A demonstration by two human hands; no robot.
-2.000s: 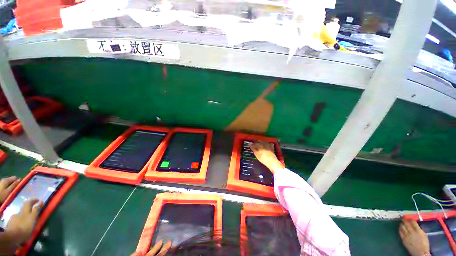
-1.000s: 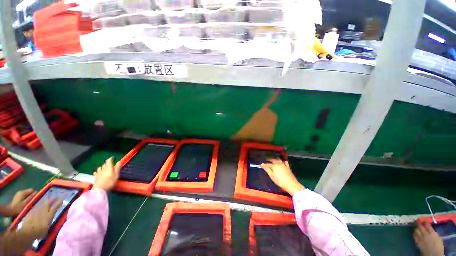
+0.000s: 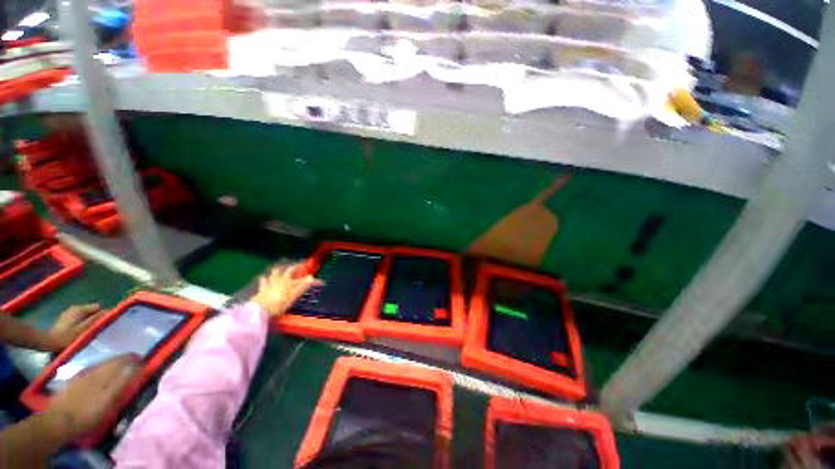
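Note:
My left hand (image 3: pixel 282 289), in a pink sleeve, is over the left edge of the left tablet (image 3: pixel 340 284); its fingers are apart and reach the screen's edge. That screen shows rows of small text. The middle tablet (image 3: pixel 417 289) touches it and shows a green and a red block. The right tablet (image 3: pixel 527 328) lies slightly turned, with green text and a red block on its dark screen. All three sit in orange-red frames on the dark strip. My right hand is not in view.
Two framed dark tablets, one nearer left (image 3: pixel 384 412) and one nearer right (image 3: pixel 545 449), lie on the green bench. A neighbour's hands work a bright-screened tablet (image 3: pixel 124 341) at left. Grey posts (image 3: pixel 732 289) flank the strip; orange-red trays (image 3: pixel 96 188) lie far left.
My right hand has left the right tablet and the view. That tablet's screen changed and its frame turned slightly. My left hand came in at the left tablet. The view shifted.

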